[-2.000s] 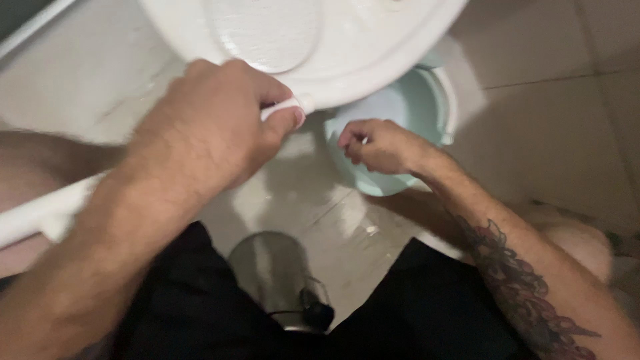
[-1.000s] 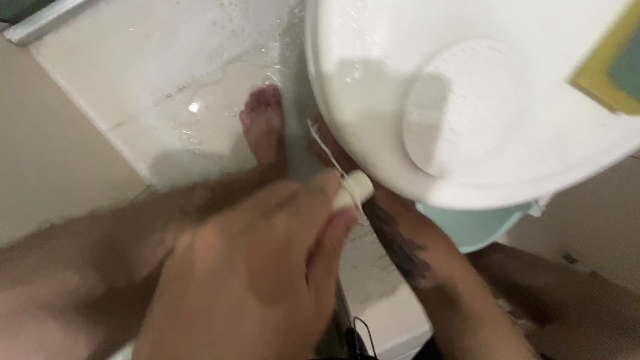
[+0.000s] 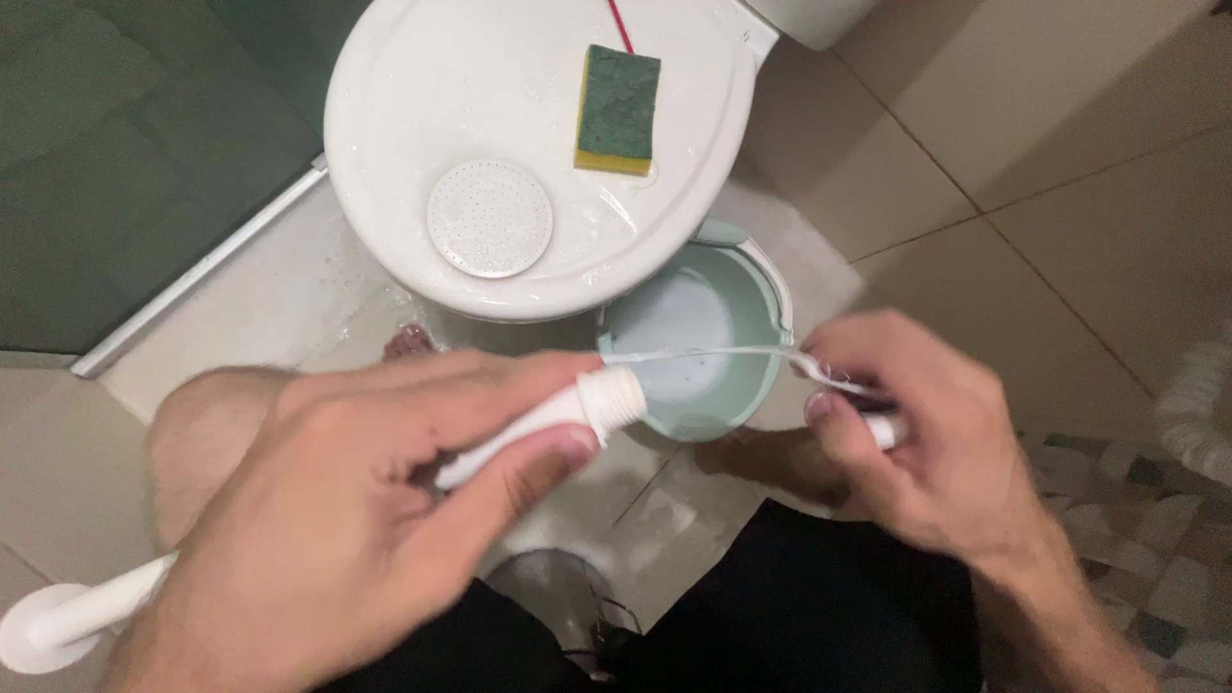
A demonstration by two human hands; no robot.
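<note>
My left hand (image 3: 385, 481) is closed round a white plastic shower arm pipe (image 3: 549, 419), its threaded end pointing right and its flange (image 3: 48, 626) at the lower left. From that end a strip of white thread seal tape (image 3: 693, 354) stretches across to my right hand (image 3: 914, 433), which pinches the tape between thumb and finger. A small white piece (image 3: 884, 430) also shows in the right palm, partly hidden. Beyond the hands, a round white shower head plate (image 3: 489, 218) with small holes and a green and yellow sponge (image 3: 618, 111) lie on the wet toilet lid (image 3: 404, 87).
Below the lid's edge stands a pale green bucket (image 3: 756, 337) with whitish liquid. A metal bin (image 3: 549, 587) stands between my legs. A shower door's metal rail (image 3: 202, 265) runs at the left, a patterned mat (image 3: 1155, 568) lies lower right, and a ribbed white hose (image 3: 1198, 414) hangs far right.
The right hand has risen from over the bucket, where it was two seconds ago, and now holds the tape out to the right of the pipe. The view has shifted a lot.
</note>
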